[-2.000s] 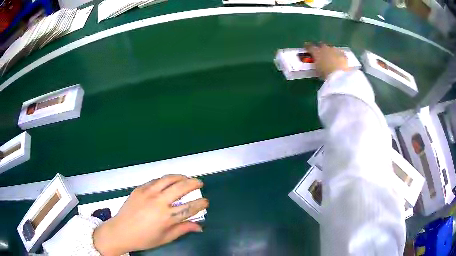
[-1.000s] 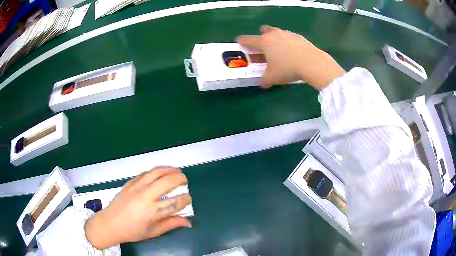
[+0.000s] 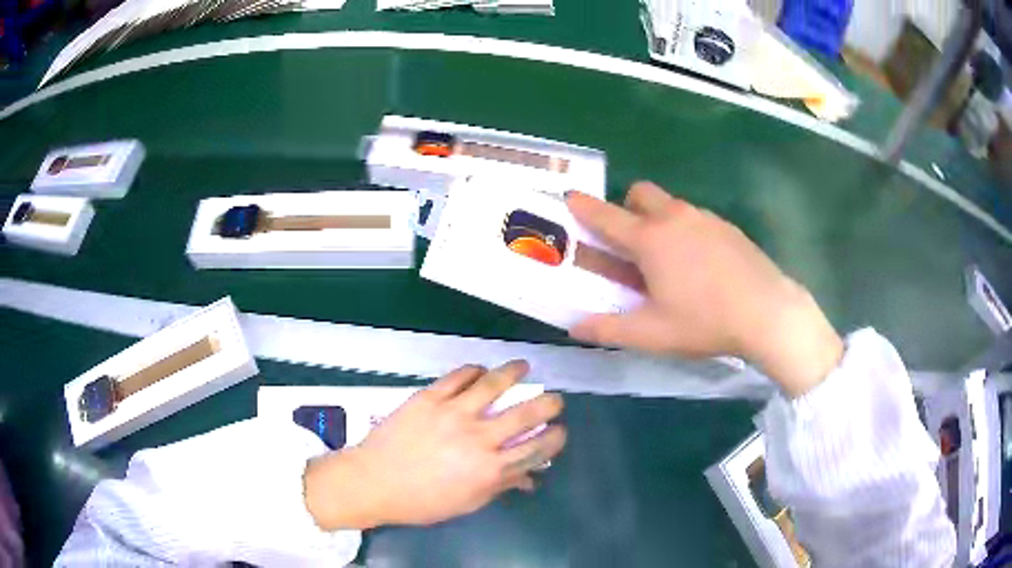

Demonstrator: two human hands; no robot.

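My right hand (image 3: pixel 705 272) grips the right part of a white outer box (image 3: pixel 477 250) with an orange-red watch face picture and a small hang tab at its left end. The box is over the belt near the pale rail, tilted. My left hand (image 3: pixel 438 449) lies over the right part of a white inner box (image 3: pixel 283 408) on the near bench, fingers around its right end; a dark watch face shows at its left. A white box with a dark watch and tan strap (image 3: pixel 305 231) lies left of the outer box. Another with an orange-red face (image 3: pixel 488 153) lies behind it.
The pale rail (image 3: pixel 311 346) divides belt and bench. A watch box (image 3: pixel 161 377) overlaps the rail at left. Two small-looking boxes are far left on the belt. Waiting boxes (image 3: pixel 971 477) lean at right. Fanned white sheets (image 3: pixel 211 17) and a square white box (image 3: pixel 705 39) are beyond.
My right hand has brought the outer box nearer, towards the rail. The belt boxes show in new places and the view has shifted left. My left hand stays on its box.
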